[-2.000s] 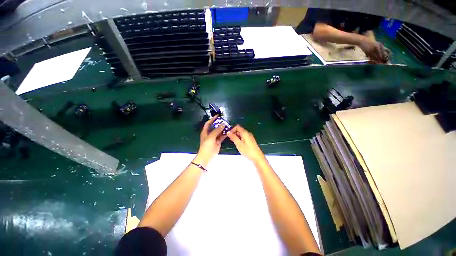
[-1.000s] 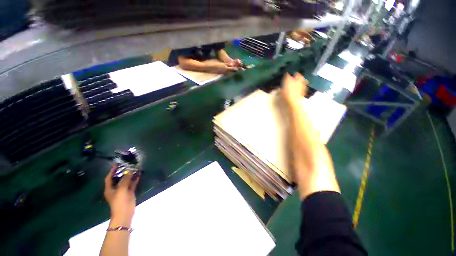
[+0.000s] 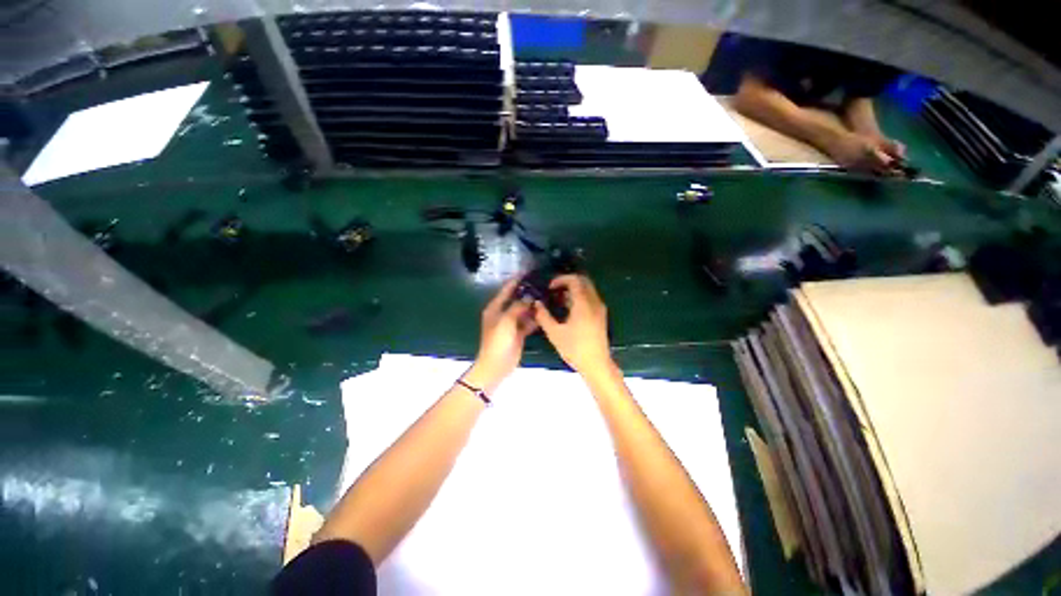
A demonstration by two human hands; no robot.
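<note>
My left hand (image 3: 505, 332) and my right hand (image 3: 578, 325) are close together over the green bench, just beyond the white work sheet (image 3: 535, 466). Both hold a small dark electronic unit (image 3: 538, 293) between the fingertips. The fingers cover much of it, and the image is too blurred to tell its parts apart. Dark cords and a small part with a yellow spot (image 3: 510, 207) lie just beyond the hands.
More small assemblies (image 3: 353, 236) lie along the green bench (image 3: 628, 303). Cardboard sheets (image 3: 954, 396) stand stacked at right with black blocks (image 3: 1010, 277) on top. Black tray stacks (image 3: 396, 99) stand across the bench. A grey support (image 3: 140, 291) slants at left. A person's hands (image 3: 873, 154) work opposite.
The view has swung back from the right. My right hand has come from over the cardboard stack to meet my left hand at the unit.
</note>
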